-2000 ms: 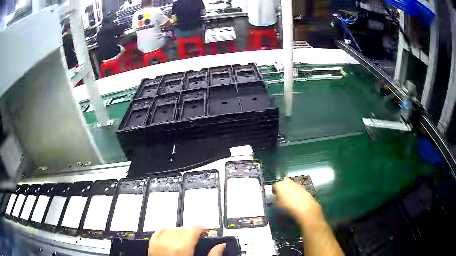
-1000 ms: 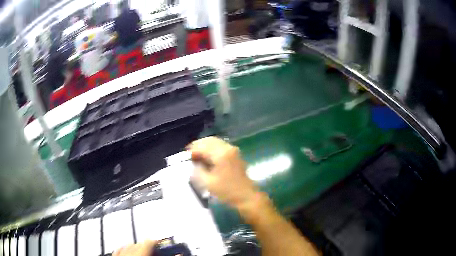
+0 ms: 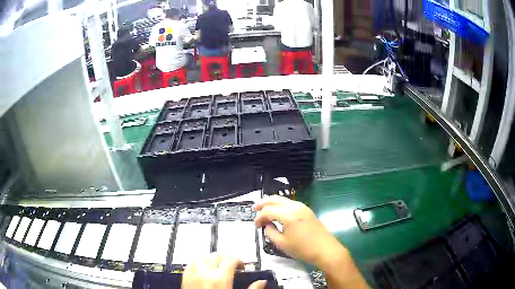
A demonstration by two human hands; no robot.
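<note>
Black phone middle frames (image 3: 175, 242) with white-looking windows stand side by side in a row on the pale infeed track. My left hand (image 3: 212, 274) is at the near edge of the track, closed on a dark, phone-sized black block (image 3: 155, 279). My right hand (image 3: 291, 228) is at the right end of the row, fingers bent around a dark middle frame (image 3: 276, 185); its ends show above and below the fingers, the rest is hidden. Another middle frame (image 3: 383, 215) lies alone on the green surface to the right, green showing through its window.
A thick stack of black pocketed trays (image 3: 226, 149) stands behind the track. Another black tray (image 3: 446, 254) lies at lower right. A white post (image 3: 327, 84) rises from the green surface (image 3: 378, 147). A grey machine cover (image 3: 56, 130) stands at left. People sit on red stools behind.
The view has swung back left after turning right. My right hand, over a blank white stretch one second ago, now has a dark frame in it. The row's windows are sharp again.
</note>
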